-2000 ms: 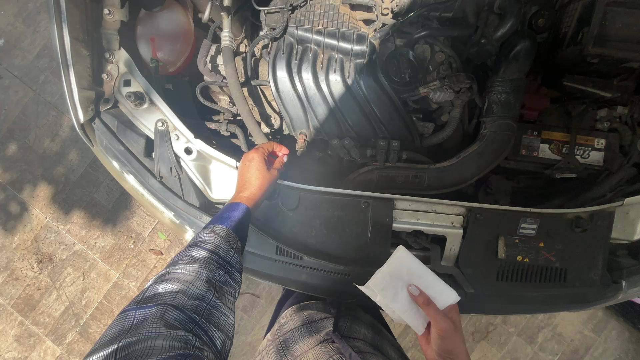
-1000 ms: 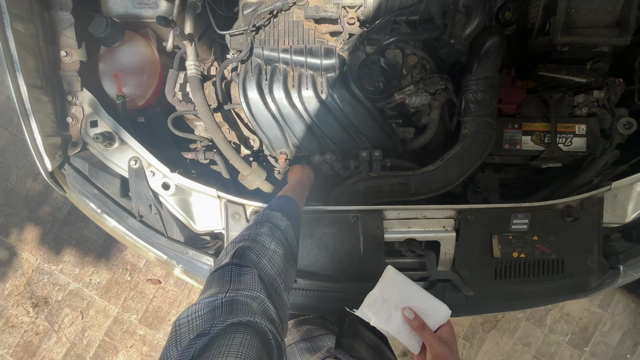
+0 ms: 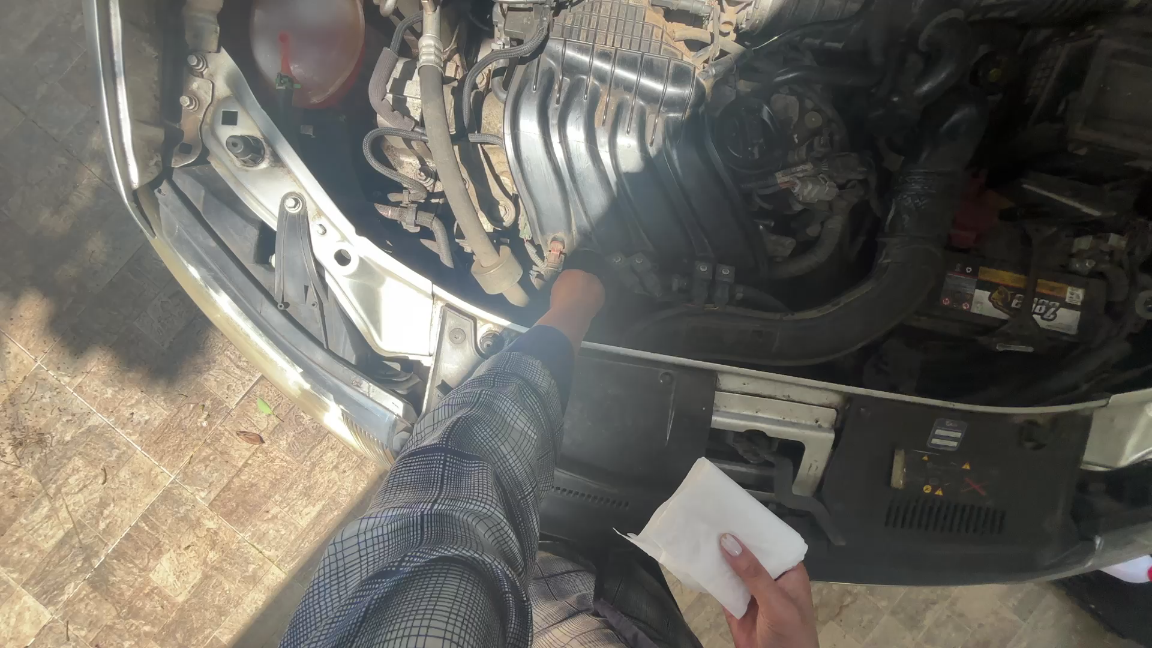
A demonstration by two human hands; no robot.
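My left hand (image 3: 576,292) reaches down into the engine bay, just behind the front panel and at the lower edge of the ribbed black plastic intake manifold (image 3: 621,162). Its fingers are hidden in dark shadow, so what they touch does not show. A small brownish connector (image 3: 555,250) lies just left of the wrist, and a thick grey hose (image 3: 450,171) ends to the left of that. At the lower right, my right hand (image 3: 769,585) holds a folded white paper towel (image 3: 720,531) over the black front cover, thumb on top.
A car battery (image 3: 1012,297) sits at the right beyond a wide black air duct (image 3: 810,333). A translucent coolant tank (image 3: 310,49) stands at the upper left. The metal hood latch bracket (image 3: 778,423) is set in the front panel. Paving tiles (image 3: 135,504) cover the ground at the left.
Two seconds ago my left hand showed its fingers above the front edge; it has since reached down into the engine bay. The right hand still holds the paper towel.
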